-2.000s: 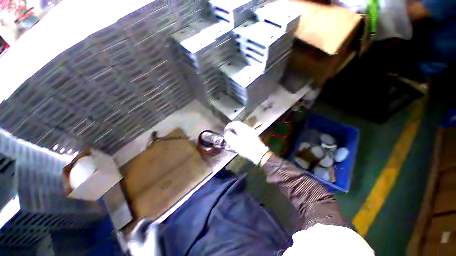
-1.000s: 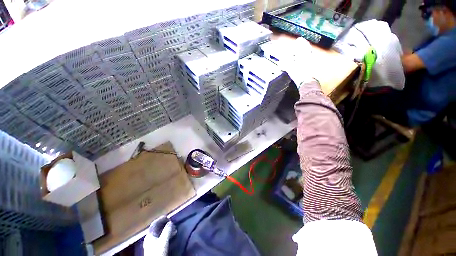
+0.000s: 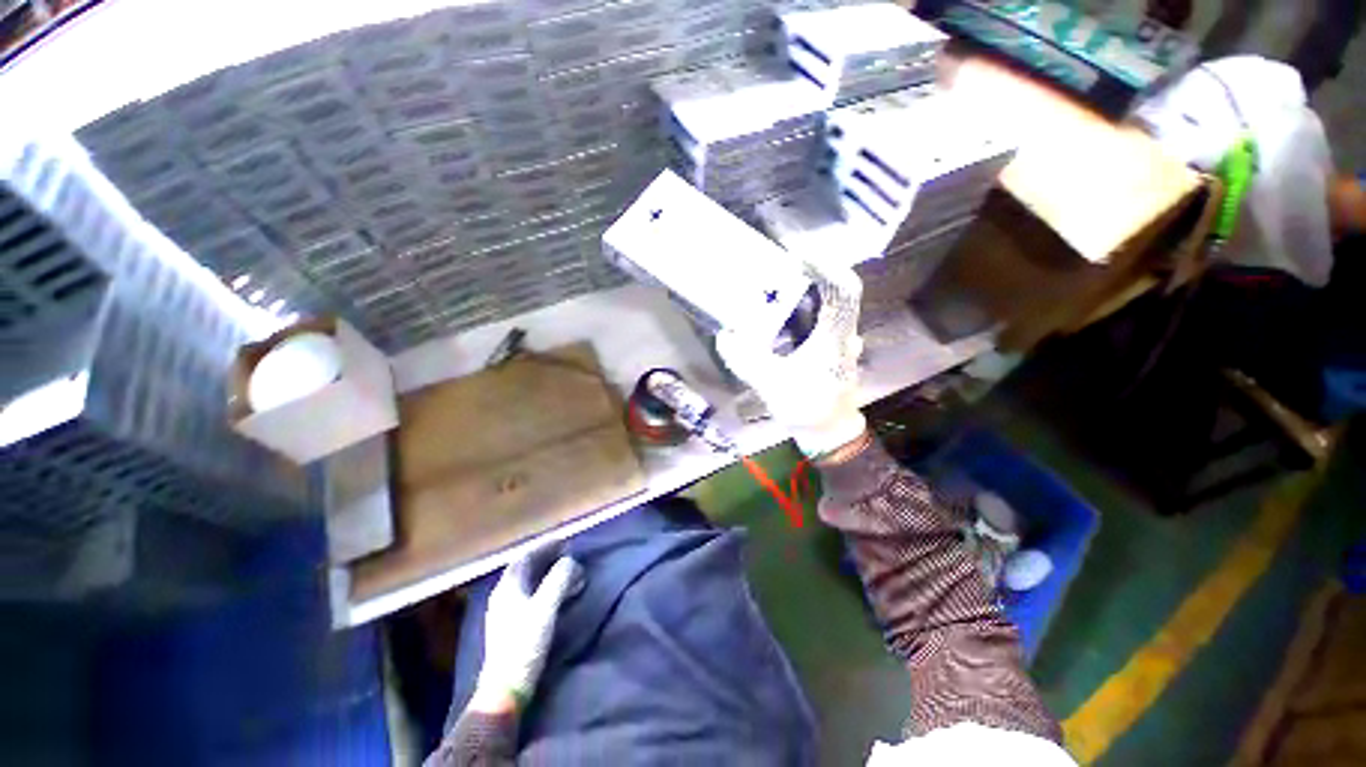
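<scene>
My right hand (image 3: 802,360), in a white knit glove, grips the near end of a pale sheet-metal bracket (image 3: 704,258) and holds it raised over the bench, its flat face with two small cross-shaped holes showing. My left hand (image 3: 521,622), also gloved, rests by my lap below the bench edge with nothing visible in it; its fingers look loosely apart. The sander (image 3: 661,405) lies on the bench to the left of my right hand, with its orange-red air hose (image 3: 779,492) running over the edge.
A cardboard pad (image 3: 510,465) lies on the bench, with a dark thin tool (image 3: 510,346) behind it. A small carton of round white discs (image 3: 295,375) is at left. Stacked metal parts (image 3: 749,113) stand behind. A blue bin (image 3: 1061,547) is on the floor at right. Part of a person shows far right.
My right hand has come back from the stacks at the back right and now holds a bracket over the bench. My left hand has shifted slightly at my lap.
</scene>
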